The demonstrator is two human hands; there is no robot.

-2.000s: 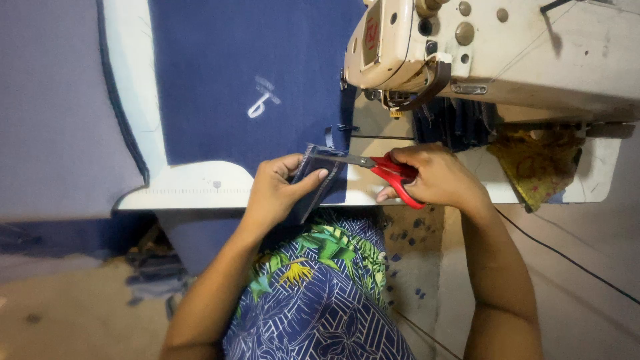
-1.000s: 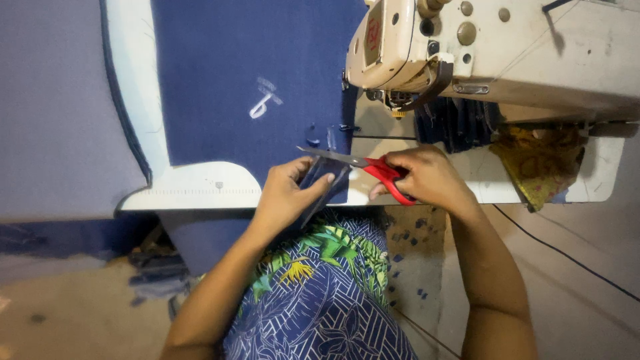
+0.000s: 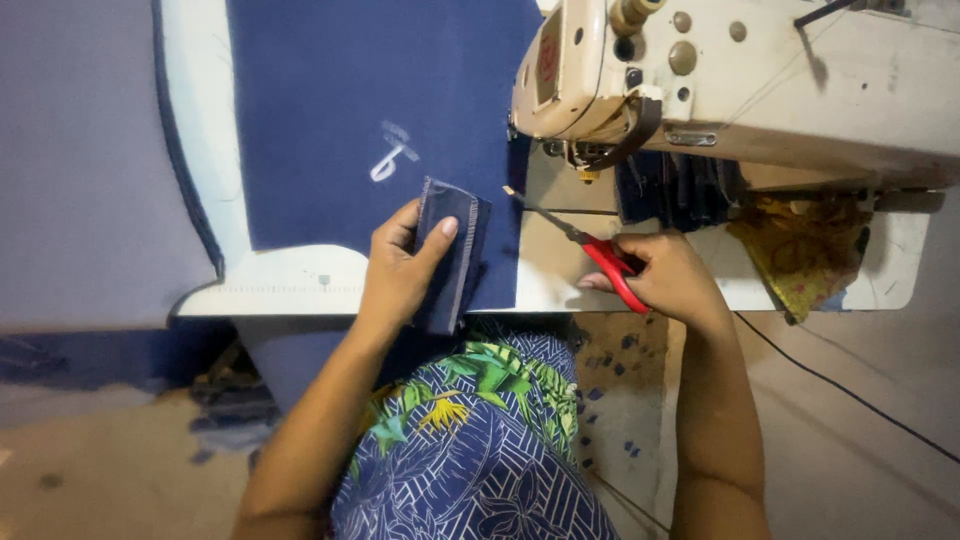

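Observation:
My left hand [image 3: 401, 262] pinches a small navy fabric piece [image 3: 450, 255] with pale overlock stitching along its edges, thumb on top, near the front edge of the sewing table. To its right, my right hand [image 3: 667, 274] holds red-handled scissors [image 3: 611, 270] by the handles. Their blades point up and left, apart from the piece, and look nearly closed; a small pale bit shows at the tip. Under and behind my left hand, a large navy cloth panel [image 3: 375, 97] with a white chalk mark lies on the table.
An industrial sewing machine [image 3: 735, 90] stands at the upper right. Beside its needle area lie dark fabric pieces [image 3: 675, 187] and a yellow patterned cloth [image 3: 802, 251] hanging over the white table's edge [image 3: 300, 281]. Scraps lie on the floor, and a black cable [image 3: 847, 386] runs at the right.
The scissors, which were at the top of the fabric piece, have moved away to the right with my right hand. The piece in my left hand now shows its stitched face more fully.

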